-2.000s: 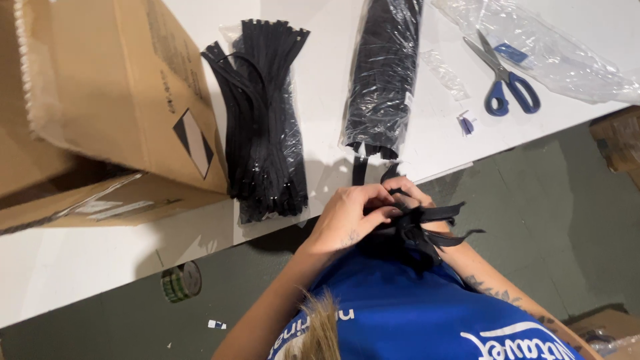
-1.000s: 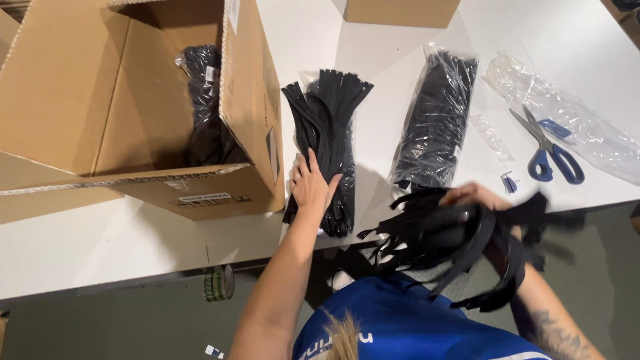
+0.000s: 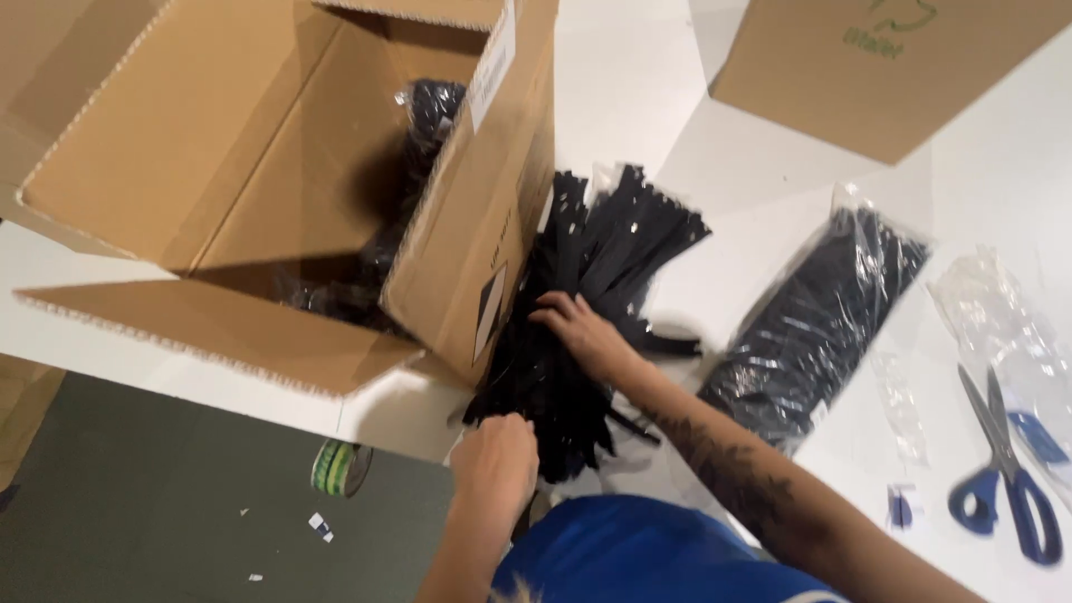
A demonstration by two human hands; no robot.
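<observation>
Black zippers (image 3: 615, 251) lie in a loose, fanned pile on the white table, close against the open cardboard box. My right hand (image 3: 586, 339) rests on the middle of the pile with its fingers bent; whether it grips any strips cannot be told. At the pile's near end, by the table edge, my left hand (image 3: 496, 456) is curled, its fingertips hidden, so its hold is unclear. A clear plastic bag packed with black zippers (image 3: 825, 322) lies to the right of the pile. More black bagged goods (image 3: 435, 109) are inside the box.
The open cardboard box (image 3: 448, 251) has its flaps spread over the table's left part. Another carton (image 3: 846, 84) stands at the back. Blue-handled scissors (image 3: 1005, 469) and clear plastic packaging (image 3: 1001, 310) lie at right. A tape roll (image 3: 339, 467) is on the floor beyond the table edge.
The loose bunch held by my right hand one second ago is now down on the pile beside the box. My left hand has moved from the pile's middle to its near end. The view has shifted.
</observation>
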